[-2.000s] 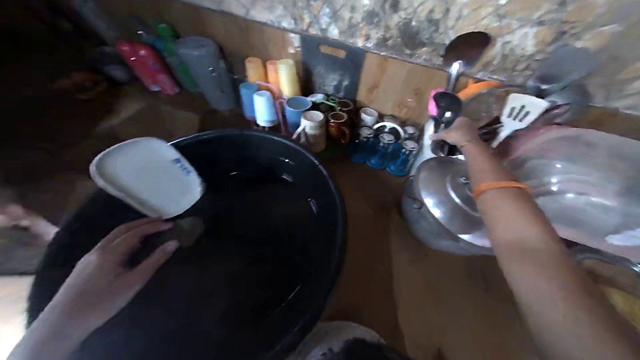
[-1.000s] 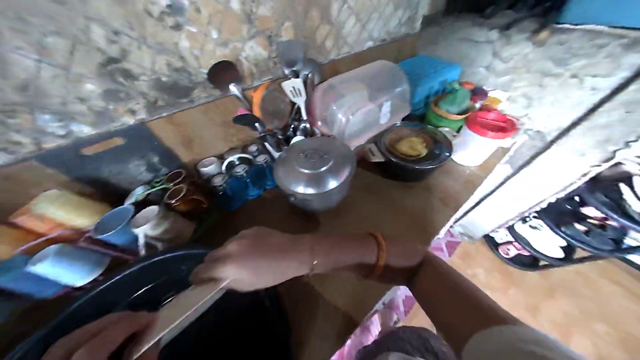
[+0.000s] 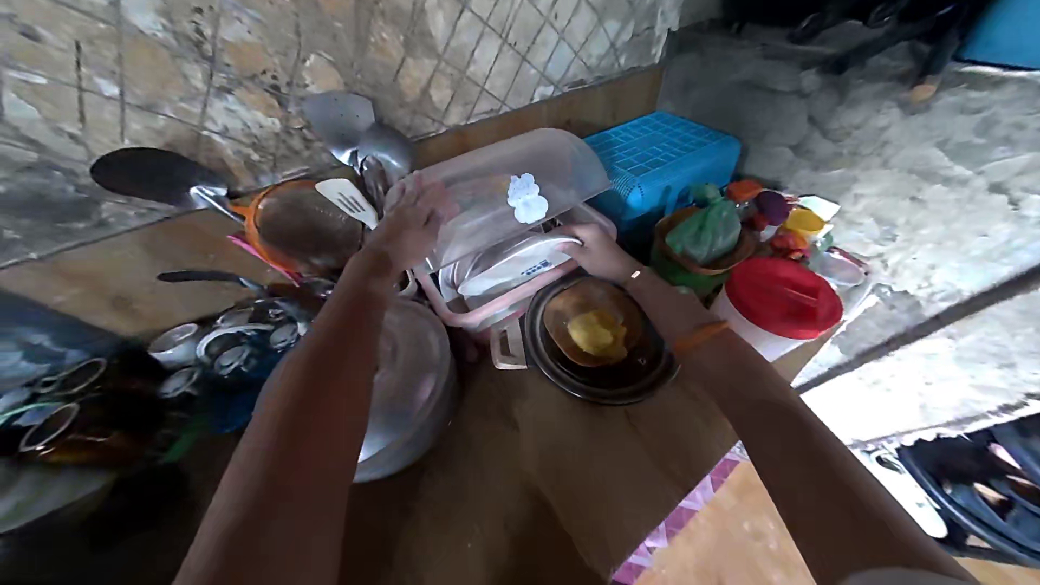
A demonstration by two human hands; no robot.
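Observation:
With my left hand (image 3: 414,215) I hold up the clear plastic lid (image 3: 504,183) of a pink-rimmed dish container (image 3: 496,313) by its left end. My right hand (image 3: 597,248) grips the right edge of a white plate (image 3: 516,268) with blue marks, which lies tilted inside the container under the raised lid. Other pale dishes show beneath it. Just in front of my right hand sits a dark round pan (image 3: 601,382) with a glass lid, something yellow showing at its middle. A lidded metal pot (image 3: 414,390) is beside my left forearm.
Ladles and a white slotted turner (image 3: 348,199) stand behind my left hand. Glasses and mugs (image 3: 175,345) are at the left. A blue plastic basket (image 3: 666,158), a green bag (image 3: 707,231) in a pot and a red-lidded container (image 3: 784,301) stand at the right.
The view has swung right from the black tub. The plate is now in the container with my right hand on it; my left hand has gone to the lid, which is lifted.

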